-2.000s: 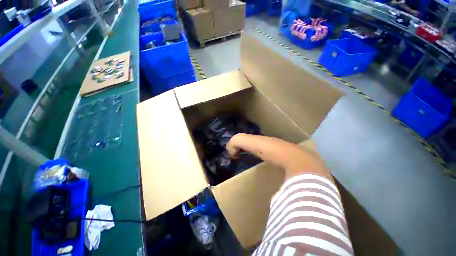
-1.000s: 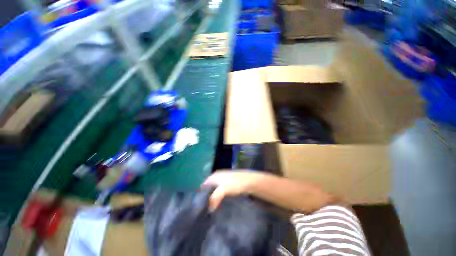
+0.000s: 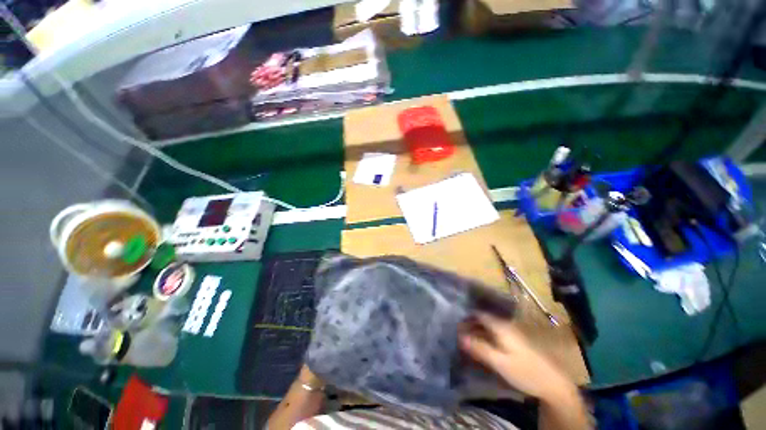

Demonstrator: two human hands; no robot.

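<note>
A dark grey plastic bag (image 3: 386,323) with a spotted pattern lies across the front of the bench, over the brown cardboard sheet (image 3: 537,243) and part of the black gridded mat (image 3: 281,323). My right hand (image 3: 495,348), slightly blurred, has its fingers curled at the bag's right edge and grips it. My left hand is hidden by the bag; only the wrist (image 3: 312,380) with a band and the forearm show at its lower left. What is inside the bag cannot be seen.
A fan (image 3: 111,243) and white test box (image 3: 220,225) stand left. Paper with a blue pen (image 3: 447,208) and a red tray (image 3: 425,134) lie behind the bag. Thin pointed tools (image 3: 525,285) lie right of it, beyond them a blue tool tray (image 3: 672,218). Wrapped stacks stand at the back.
The view has swung left from the open carton to the bench. My right hand has moved from inside the carton to the grey bag, now in front of me. My left wrist now shows.
</note>
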